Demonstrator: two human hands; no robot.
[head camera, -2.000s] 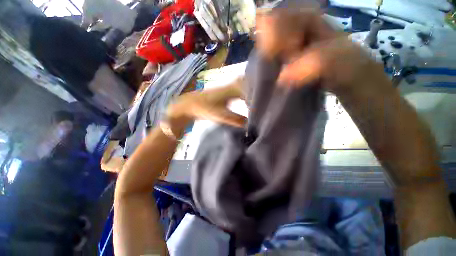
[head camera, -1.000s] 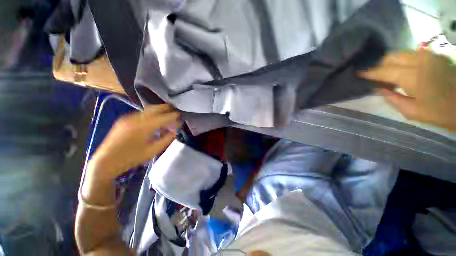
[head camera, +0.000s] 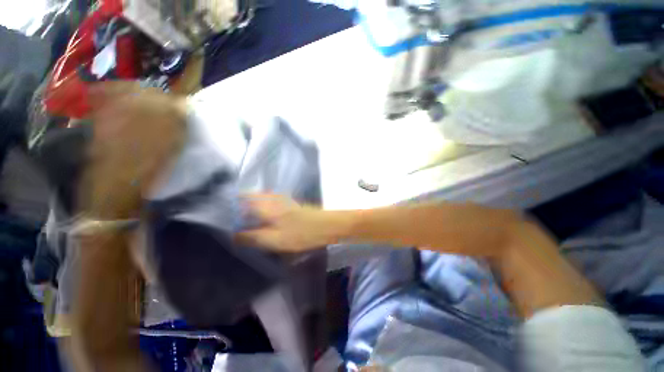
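A bunched grey garment piece with dark charcoal panels (head camera: 211, 269) hangs over the table's front edge at the left, blurred by motion. My left hand (head camera: 135, 145) is over its upper left part, badly blurred; its fingers cannot be made out. My right hand (head camera: 280, 221) lies on the middle of the cloth with its fingertips at the grey fabric; whether it pinches the cloth cannot be told. A lighter grey part of the piece (head camera: 284, 160) stands up beyond my right hand on the white table.
The white sewing machine (head camera: 510, 36) with a blue stripe is at the upper right, its needle area (head camera: 415, 80) blurred. Pale cloth (head camera: 502, 102) lies beside it. The grey table edge (head camera: 502, 185) runs across. A red bag (head camera: 91, 58) is upper left. A small dark object (head camera: 368, 186) lies on the table.
The view has swung, bringing the machine into sight. The cloth is bunched at the left instead of spread across the edge. My right hand has come left onto it; my left hand is higher.
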